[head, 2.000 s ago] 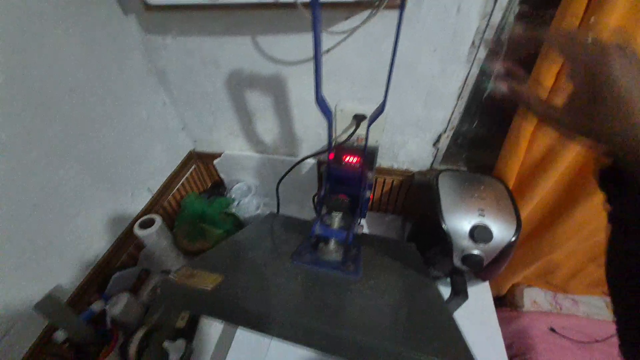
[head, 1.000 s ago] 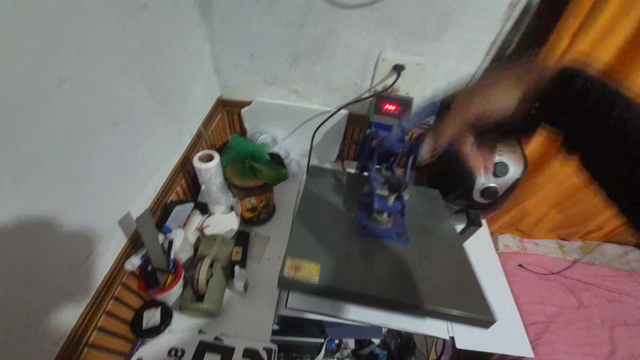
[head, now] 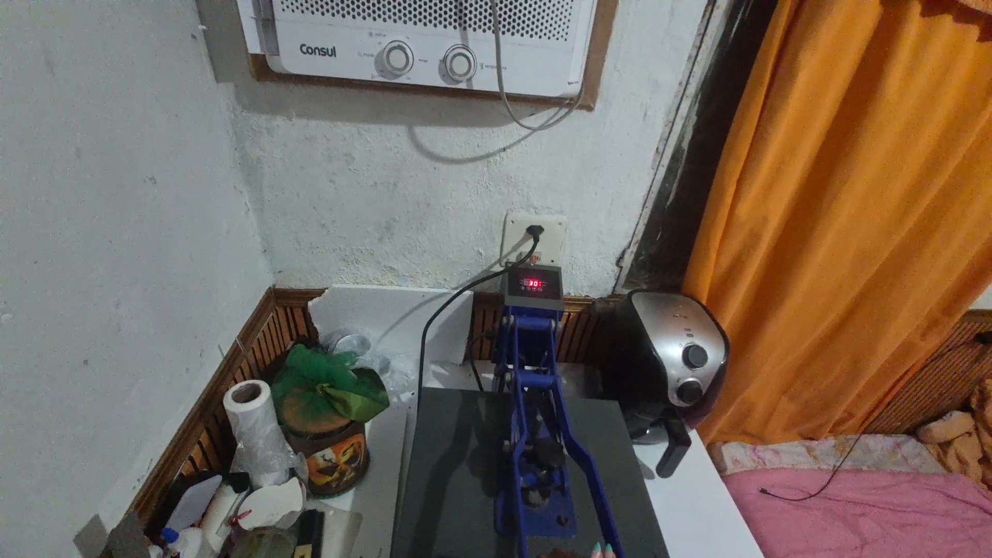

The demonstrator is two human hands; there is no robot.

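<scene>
A heat press has a dark grey upper plate (head: pixel 457 473), a blue metal linkage and a lit red display (head: pixel 532 284). Its long blue lever handle (head: pixel 589 473) is lowered toward the bottom edge of the head view. A few fingertips with pale green nails, apparently of my right hand (head: pixel 601 550), just show at the bottom edge by the lever. The rest of that hand and the handle's end are cut off, so its grip is hidden. My left hand cannot be made out. A black power cord (head: pixel 424 341) runs from the press area to a wall outlet (head: pixel 535 239).
Right of the press stands a silver and black air fryer (head: pixel 674 341). At left are a white plastic film roll (head: pixel 260 434), a decorated pot (head: pixel 337 465) with green netting, and clutter. An air conditioner (head: pixel 434 46) is above; an orange curtain (head: pixel 837 232) and pink-covered bed (head: pixel 876 511) are right.
The lever stood upright two seconds ago and is now lowered toward me. My right hand, earlier raised at right and then reaching toward the lever, is now low at the bottom edge.
</scene>
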